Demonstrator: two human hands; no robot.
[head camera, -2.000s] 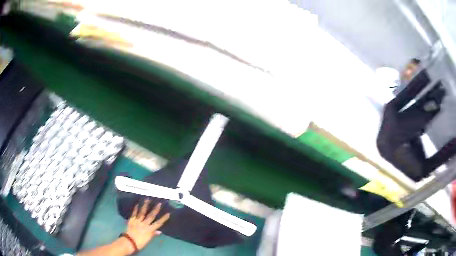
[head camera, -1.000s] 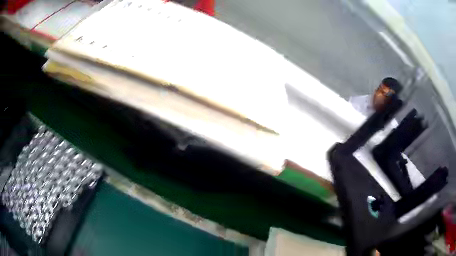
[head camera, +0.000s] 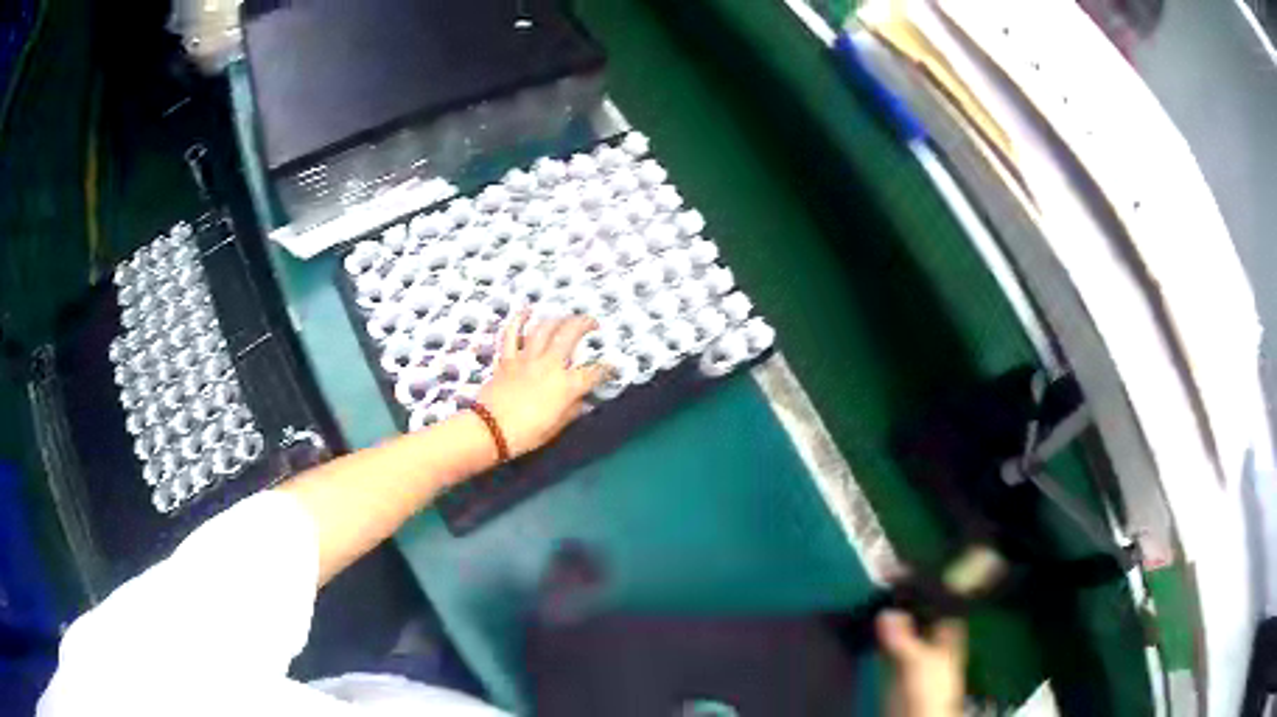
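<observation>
The hub tray (head camera: 483, 493), a black pad with dense rows of shiny white-silver hubs, lies on the green bench. My left hand (head camera: 539, 385) lies over the front part of the rows, fingers spread and touching hubs; whether it grips one cannot be told. The black assembly jig (head camera: 672, 665) lies at the bottom, cut off by the edge, with a green-grey ring partly visible. My right hand (head camera: 922, 665) is small and blurred at the jig's right arm end, cut off at the bottom; its grip is unclear.
A second hub tray (head camera: 182, 364) stands in a black rack at the left. A black lidded box (head camera: 420, 70) stands behind the first hub tray. The dark green channel (head camera: 826, 280) runs right of the bench. A raised white shelf (head camera: 1120, 252) curves along the right.
The view has turned left to the hub tray. My left hand is now over the hubs. My right hand has come into view with the jig, which a second ago was raised at the right.
</observation>
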